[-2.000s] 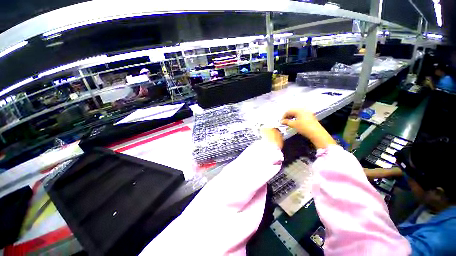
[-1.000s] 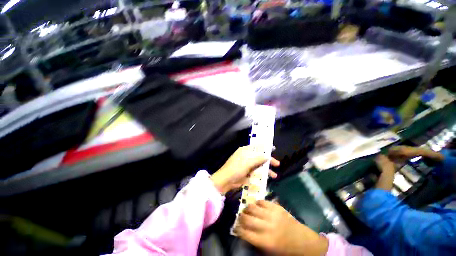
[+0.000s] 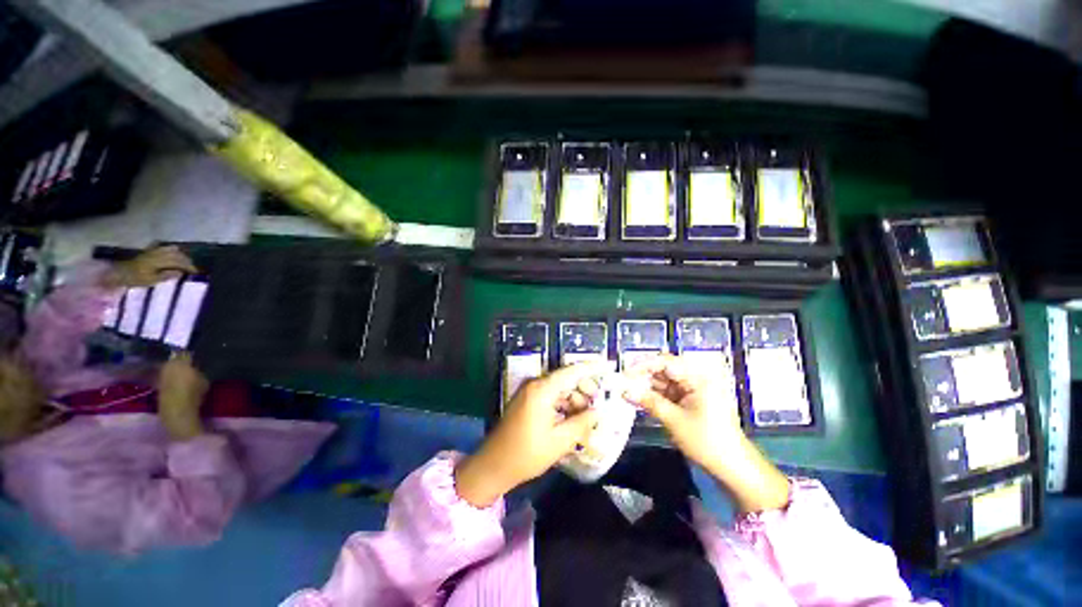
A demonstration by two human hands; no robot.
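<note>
A white sticker strip [image 3: 603, 441] is held in front of my chest, its lower end curved down. My left hand [image 3: 534, 427] grips it from the left. My right hand [image 3: 688, 409] has its fingertips at the strip's top end; whether they hold a tiny piece is too small to tell. Both hands are over the front edge of the near phone tray [image 3: 812, 374], which has five open phones in a row. The rightmost open phone [image 3: 777, 370] shows fully; the hands partly cover some others.
Stacked trays of open phones [image 3: 659, 263] lie behind the near tray. Another phone tray stack [image 3: 908, 391] stands at the right. A dark tray [image 3: 297, 311] lies at the left, where a person in pink [image 3: 154, 462] works. A yellow-wrapped post [image 3: 303, 178] slants in from upper left.
The view has swung from the shelf to the bench with the phone trays. The strip was long and straight in both hands; now it is bent, with my right fingertips at its top.
</note>
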